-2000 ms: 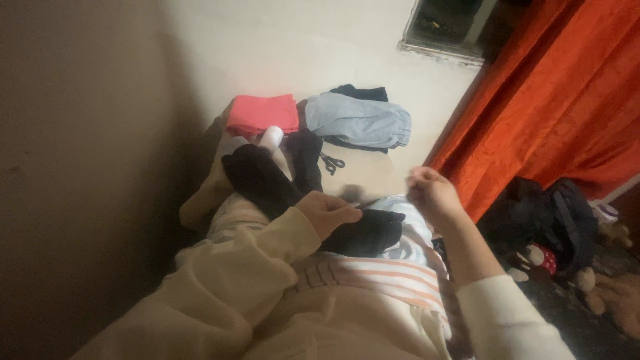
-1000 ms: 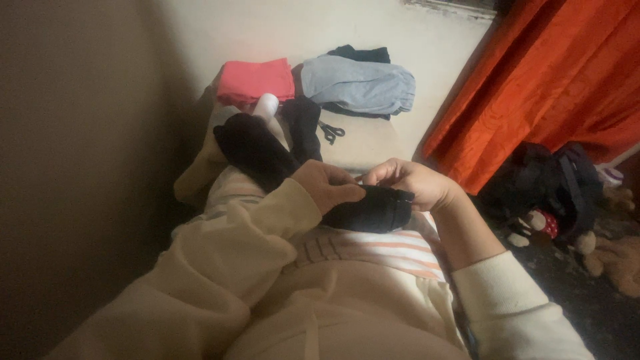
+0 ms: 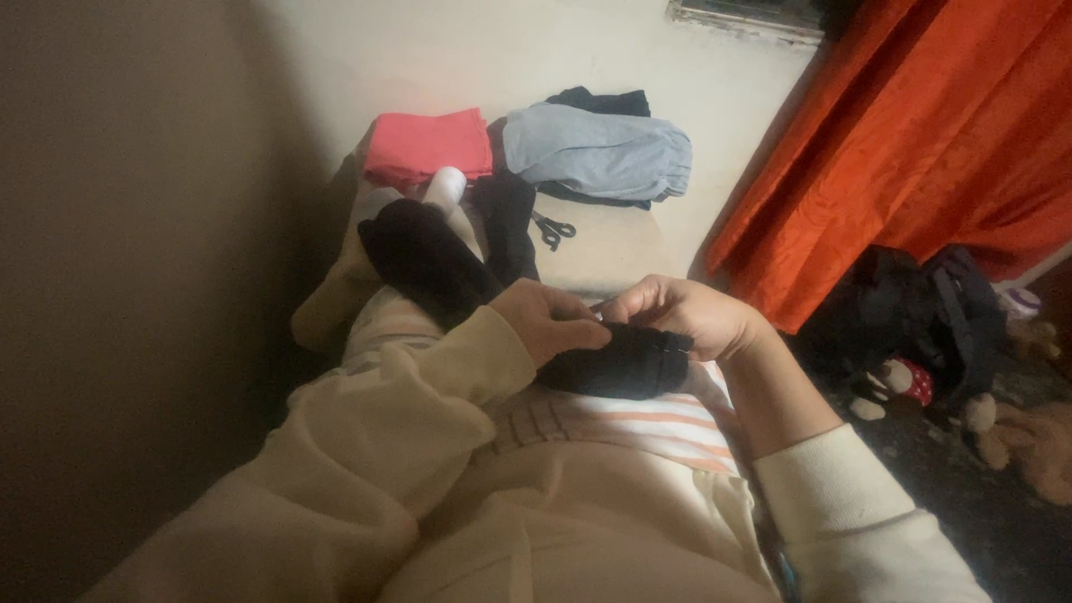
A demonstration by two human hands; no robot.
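Observation:
Across my lap lies a long piece of black cloth (image 3: 615,364), resting on striped fabric. My left hand (image 3: 557,322) pinches its upper edge between thumb and fingers. Close beside it, my right hand (image 3: 674,310) grips the same cloth near its right end, fingers bent. A small pale spot shows between the fingertips; whether it is a needle or thread cannot be told. Beyond my hands, another dark cloth part (image 3: 427,255) extends to the upper left. Black-handled scissors (image 3: 553,229) lie on a beige surface, their blades partly hidden. A white spool or roll (image 3: 446,186) is beside the dark cloth.
A folded coral-red cloth (image 3: 427,144) and a folded grey-blue garment (image 3: 599,151) lie at the back against the wall. An orange curtain (image 3: 904,151) hangs at right. Below it are a black bag (image 3: 963,327) and soft toys (image 3: 1034,444).
My right hand, raised off to the right of the cloth two seconds ago, has come in to the cloth beside my left hand. My left hand keeps its hold.

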